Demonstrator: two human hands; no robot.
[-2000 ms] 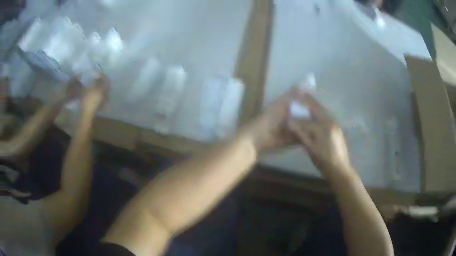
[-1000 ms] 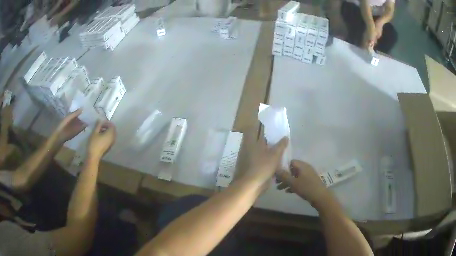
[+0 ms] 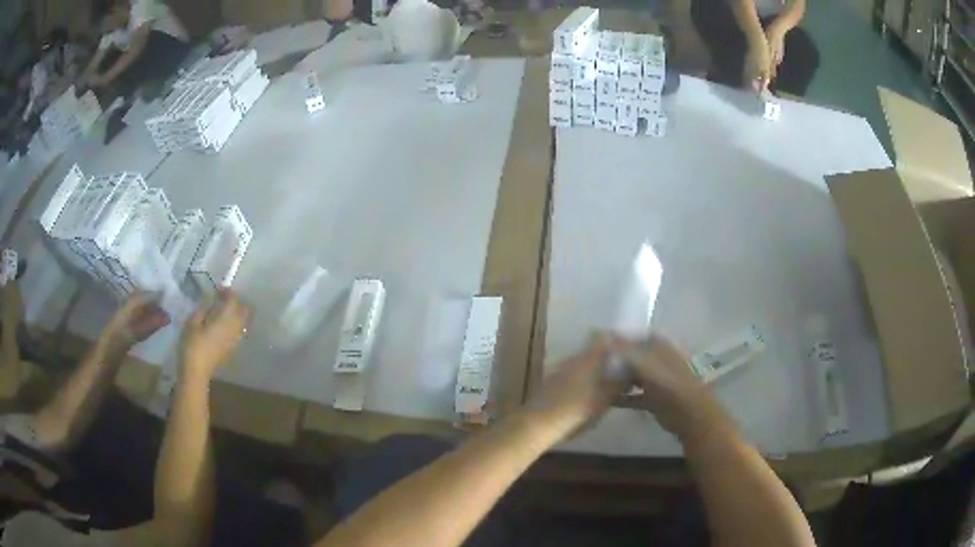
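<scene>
A narrow white piece, likely the folded leaflet (image 3: 645,280), stands up from between my hands, its lower end hidden by the fingers. My left hand (image 3: 586,376) closes on its lower end. My right hand (image 3: 661,374) is against it from the right; its fingers are blurred, so its grip cannot be made out. A white carton (image 3: 479,358) lies left of my hands. A slim white item with a dark mark (image 3: 730,355) lies tilted just right of my right hand.
Another carton (image 3: 359,326) with an open flap lies further left. Stacked cartons (image 3: 607,88) stand at the far middle. A neighbour's hands (image 3: 210,326) work at left beside a carton row (image 3: 110,227). A slim item (image 3: 828,390) and a brown shipping carton (image 3: 893,288) are at right.
The white piece looks narrower and stands more to the right than a second ago. My right hand has moved up against my left hand. The camera view has shifted slightly.
</scene>
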